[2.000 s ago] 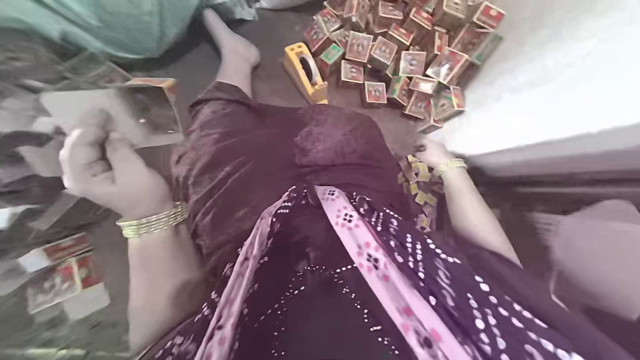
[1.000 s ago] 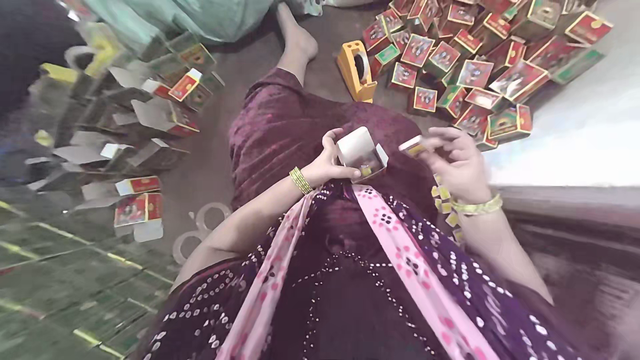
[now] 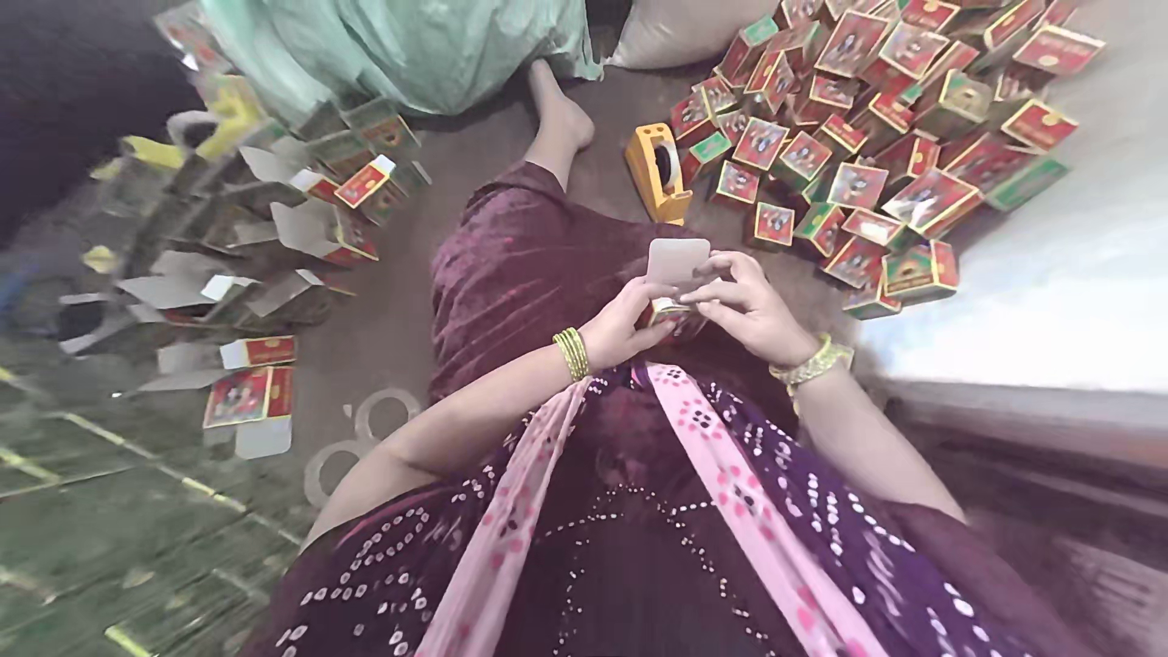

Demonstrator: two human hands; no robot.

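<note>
A small printed cardboard box [image 3: 677, 265] with its pale flap raised is held over my lap. My left hand [image 3: 625, 327] grips the box from its left side, thumb and fingers around it. On the right, my right hand [image 3: 750, 306] has its fingers at the box opening and the flap; whether something small is between its fingertips cannot be told. The lower part of the box is mostly hidden by the hands. Beyond the box stands a yellow tape dispenser [image 3: 655, 175] with a dark roll.
Many closed red and green boxes [image 3: 858, 185] are piled at the upper right beside a pale surface. Open-flapped boxes [image 3: 310, 228] lie at the left. Two pale rings [image 3: 388, 415] are on the floor near my left arm. A green plastic bag [image 3: 411, 55] and a whitish sack [image 3: 680, 32] stand at the back.
Two seconds ago my left hand held an open box far out at the left; it is now over my lap. My right hand has moved from beside my right thigh to the box.
</note>
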